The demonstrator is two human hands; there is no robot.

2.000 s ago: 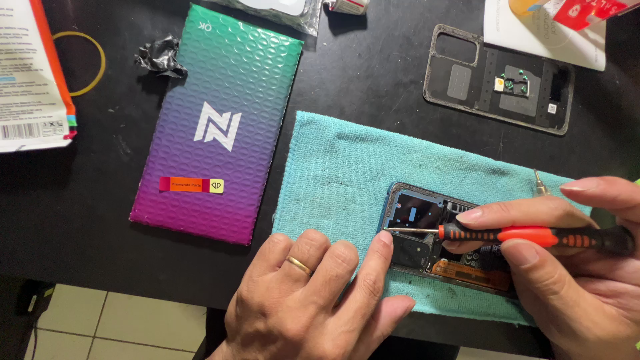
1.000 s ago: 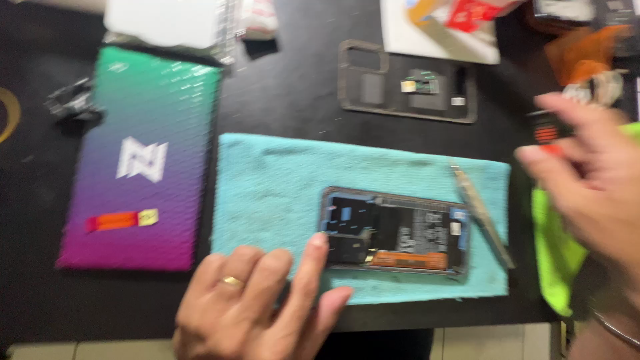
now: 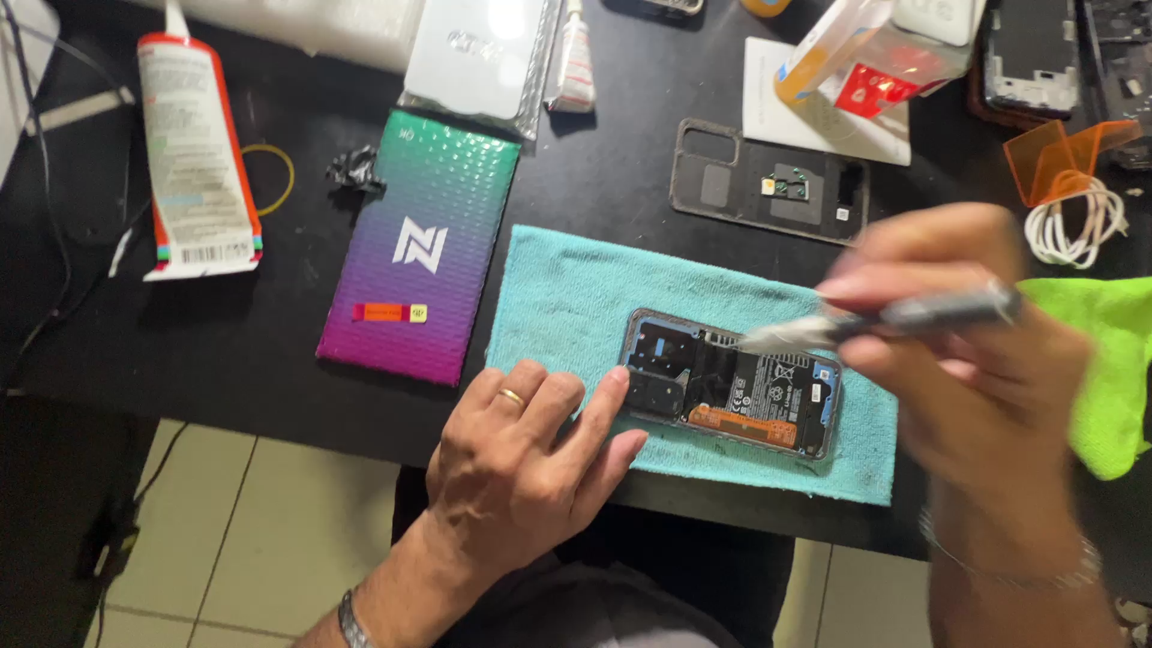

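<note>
An opened smartphone [image 3: 765, 391] lies on a turquoise cloth [image 3: 567, 288], its battery, black covers and an orange flex cable exposed. My left hand [image 3: 531, 441] rests beside its left end, index fingertip touching the frame edge near the camera area and nothing held. Over the phone's right part, my right hand [image 3: 963, 342] grips a slim tool [image 3: 909, 315] with a dark grey handle and pale pointed tip. Motion blurs both, so its kind is unclear. The tip appears above the upper edge of the phone's middle. Behind the cloth is a detached back cover [image 3: 742, 184] with small parts on it.
A gradient bubble mailer [image 3: 418, 252] lies left of the cloth, near an orange-and-white tube [image 3: 198, 162] and crumpled black material [image 3: 355, 168]. At right are a coiled white cable [image 3: 1075, 225], a lime cloth [image 3: 1111, 360] and a phone frame [image 3: 1030, 63]. A small tube [image 3: 572, 67] lies behind.
The red-and-black screwdriver has left my right hand, which has come back over the phone with the grey-handled tool. My left fingertip stays at the phone's edge. The view has shifted and widened.
</note>
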